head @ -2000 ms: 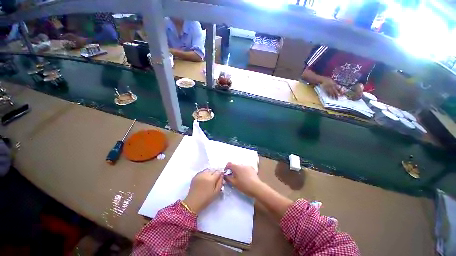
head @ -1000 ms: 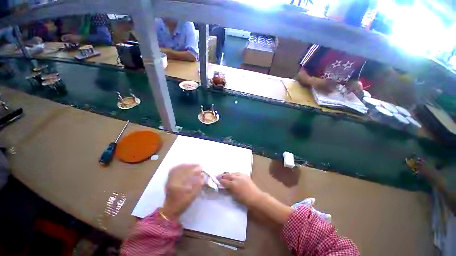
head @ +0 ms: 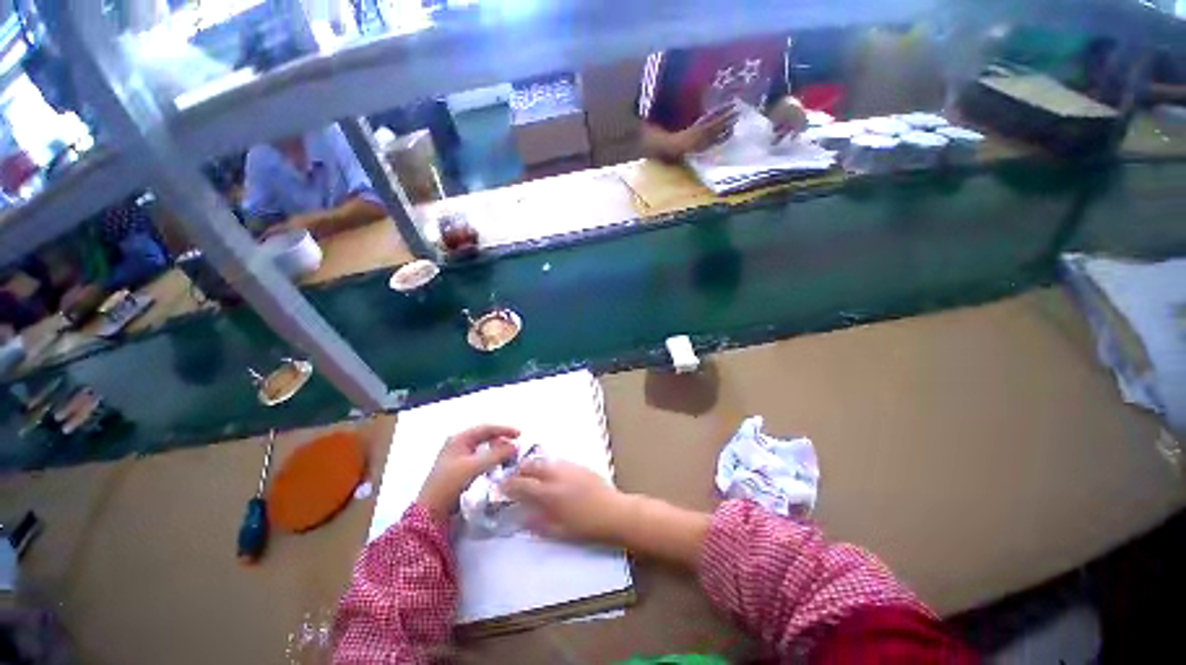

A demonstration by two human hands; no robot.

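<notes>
A crumpled white tissue bundle [head: 492, 504] lies between my two hands over the white paper stack [head: 553, 559]. My left hand [head: 464, 465] holds its left and upper side, fingers curled over it. My right hand [head: 567, 499] presses on it from the right. Whatever is inside the tissue is hidden. Another loose white crumpled tissue [head: 767, 468] lies on the bench to the right of the stack, near my right sleeve.
An orange disc [head: 316, 482] and a screwdriver [head: 256, 509] lie left of the stack. A small white block [head: 682, 352] sits at the belt edge. Pronged metal pieces [head: 493, 329] stand on the green conveyor [head: 611, 294]. A metal post [head: 260, 279] rises at left. A person works opposite.
The view has turned to the right and tilted. The tissue between my hands is now a crumpled bundle. The loose tissue, earlier mostly behind my right sleeve, now shows fully.
</notes>
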